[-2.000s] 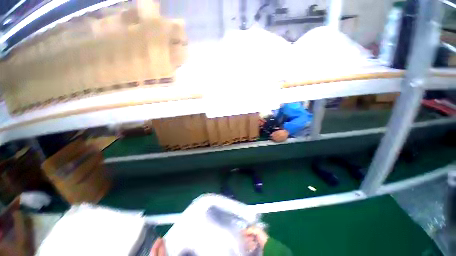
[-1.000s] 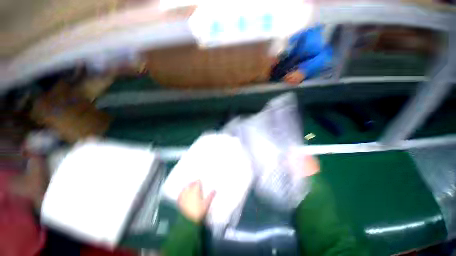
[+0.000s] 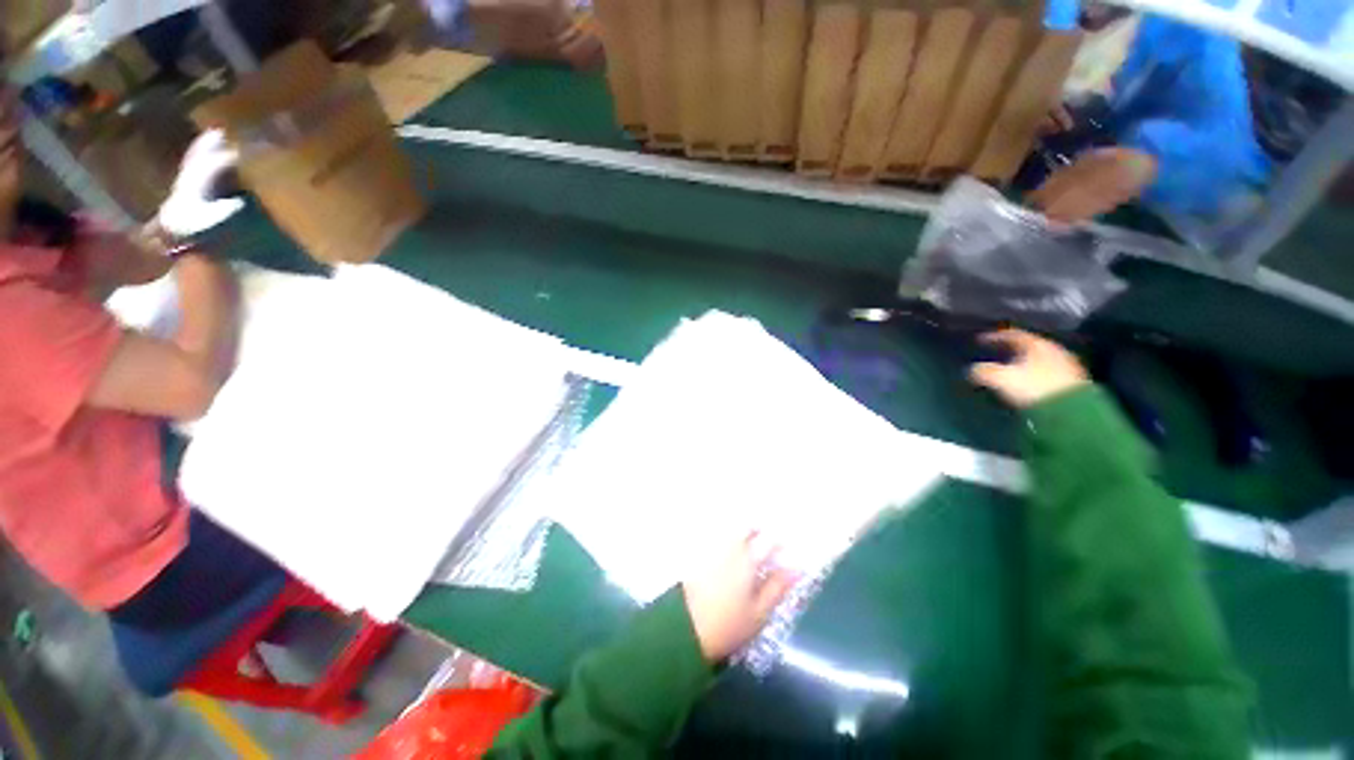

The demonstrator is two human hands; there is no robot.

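Note:
A bright white bubble bag lies across the metal rail and green bench in front of me. My left hand grips its near edge. My right hand is over the conveyor, fingers apart, beside a blurred dark neckband device; no clear hold shows. More dark devices lie right of my hand, partly behind my green sleeve. A crinkly clear bag with something dark inside is on the conveyor's far side, by another person's hand.
A stack of white bags lies left on the bench. A person in a red shirt sits there, gloved hand near an open brown carton. Brown cartons line the far side. A blue sleeve shows upper right. A red plastic bag is below.
The view has shifted left and down. My right hand has left the clear bag and moved over the conveyor. That bag now lies at the far side. My left hand stays at the white bag.

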